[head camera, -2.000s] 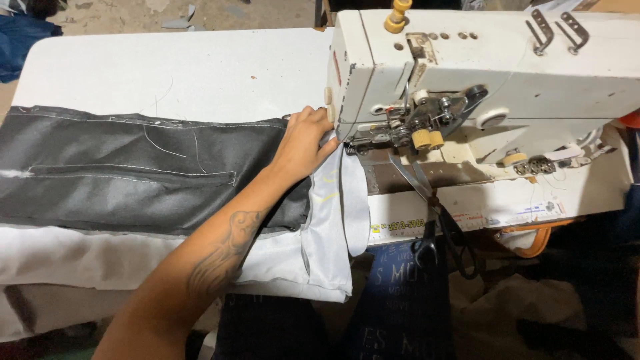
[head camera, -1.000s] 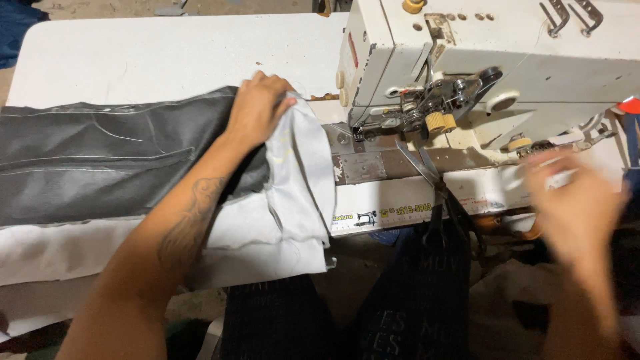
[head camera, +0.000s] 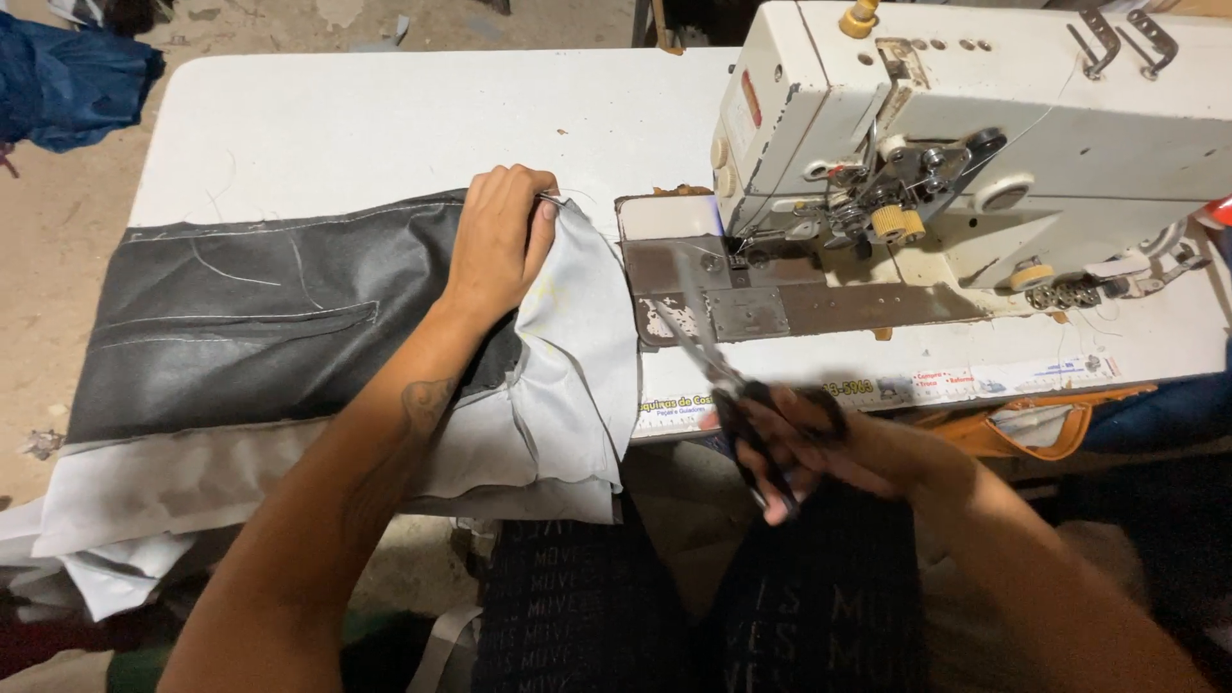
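My left hand (head camera: 502, 236) pinches the upper right edge of a black fabric piece (head camera: 260, 279), which has pale stitching and a stitched slit. White lining fabric (head camera: 577, 356) is joined to it and spreads below and to the right, over the table's front edge. In my right hand (head camera: 799, 443) is a pair of scissors (head camera: 724, 377) with black handles, a little blurred. Their blades are apart and point up and left, over the front of the machine's metal plate. The sewing machine (head camera: 818, 125) stands right of the fabric, its needle area above the plate (head camera: 741, 303).
The white table (head camera: 385, 115) carries the machine and fabric. A printed ruler strip (head camera: 924, 380) runs along its front edge. Below it at right hangs an orange-edged cloth item (head camera: 1049, 428). Blue cloth (head camera: 77, 87) lies at the far left. Loose threads are on the fabric.
My left hand has moved left from the needle area with the fabric. My right hand, out of view at first, has come in and taken hold of the scissors that lay at the table's front.
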